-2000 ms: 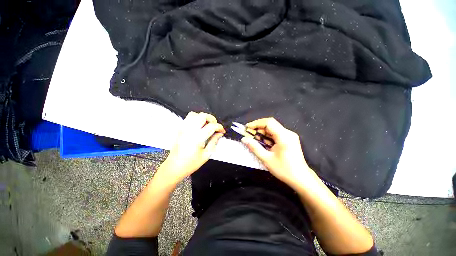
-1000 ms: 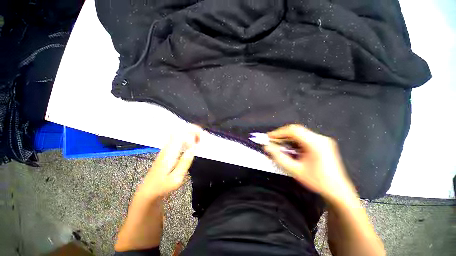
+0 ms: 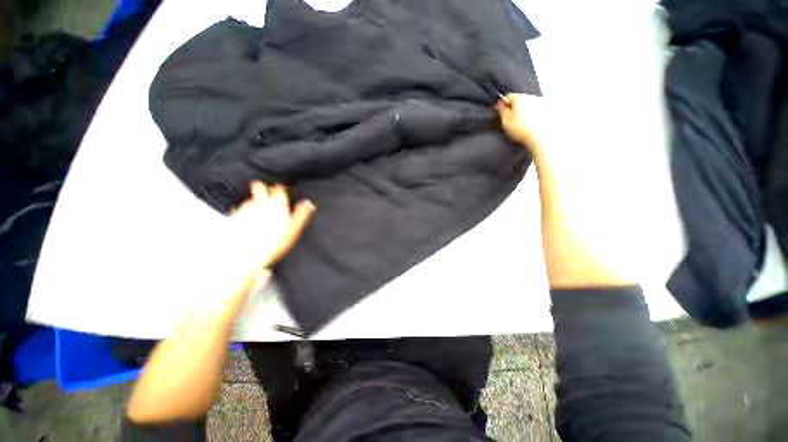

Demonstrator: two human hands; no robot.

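The black hooded jacket (image 3: 380, 173) lies bunched and folded on the white table, with one corner pointing down to the front edge. My left hand (image 3: 272, 220) is blurred and rests on its lower left edge, fingers spread and thumb apart. My right hand (image 3: 517, 119) is closed on its right edge. A small pale tip shows at those fingers; it may be the thread snips, mostly hidden in the hand. The zip cannot be made out clearly.
The white table (image 3: 605, 198) has its front edge near my body. Black garments (image 3: 717, 173) lie at the right and more dark garments (image 3: 34, 173) at the left. A blue crate (image 3: 91, 361) is under the table's left corner. A small dark item (image 3: 289, 329) lies by the jacket's corner.
The jacket has been shifted and bunched up, with its lower right part drawn in. My right hand has moved up and right to its edge. My left hand has moved slightly up and its fingers have spread.
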